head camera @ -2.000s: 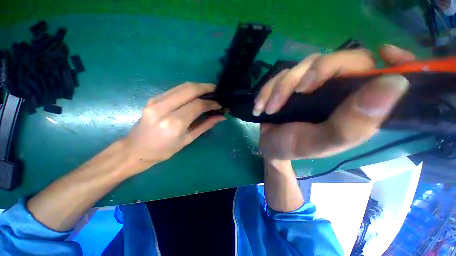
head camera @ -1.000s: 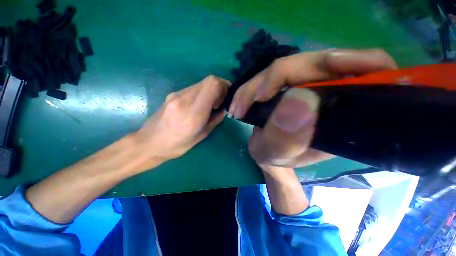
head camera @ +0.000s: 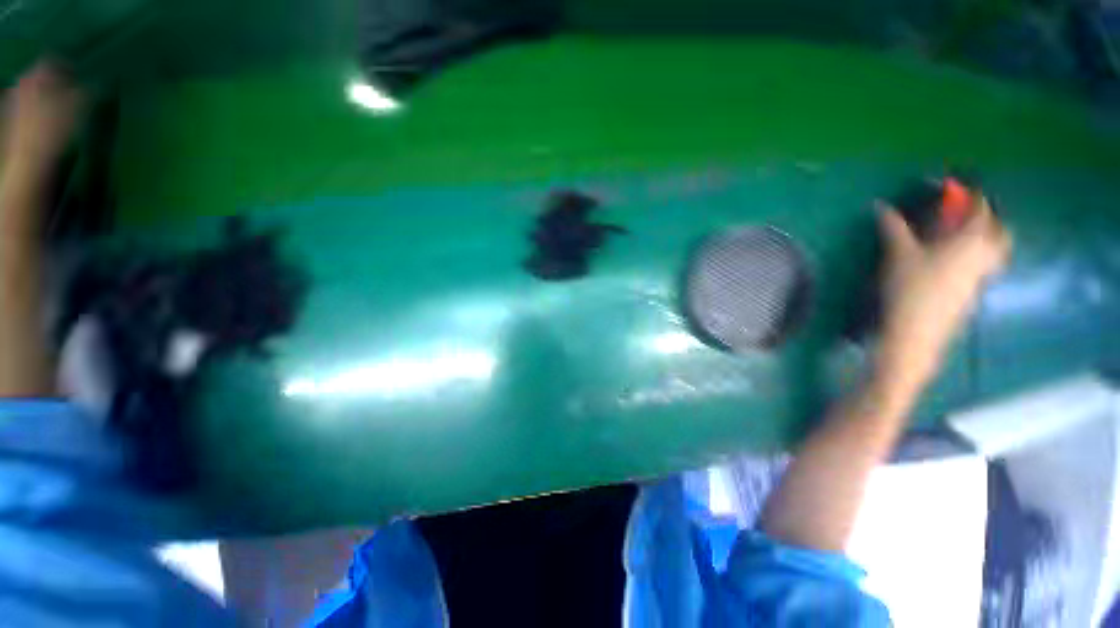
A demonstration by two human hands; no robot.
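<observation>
My right hand [head camera: 940, 264] is at the right of the bench, closed around the electric screwdriver [head camera: 956, 202], whose orange-red part shows between the fingers. The rest of the tool is dark and blurred. My left hand [head camera: 39, 117] is at the far upper left, blurred, beside a long dark shape [head camera: 98, 166]; whether it holds that cannot be told. A small heap of black plastic blocks [head camera: 567, 233] lies mid-bench. A round grey screw dish [head camera: 747, 288] with a ribbed-looking inside lies left of my right hand.
A larger heap of black parts [head camera: 240, 288] lies at bench left, with long dark parts [head camera: 154, 417] below it. The bright green conveyor [head camera: 639, 111] runs beyond the bench [head camera: 405, 454]. A white carton [head camera: 921, 515] stands at lower right.
My hands have moved far apart, left hand to the upper left, right hand to the right with the screwdriver. The view has shifted, and the screw dish now shows.
</observation>
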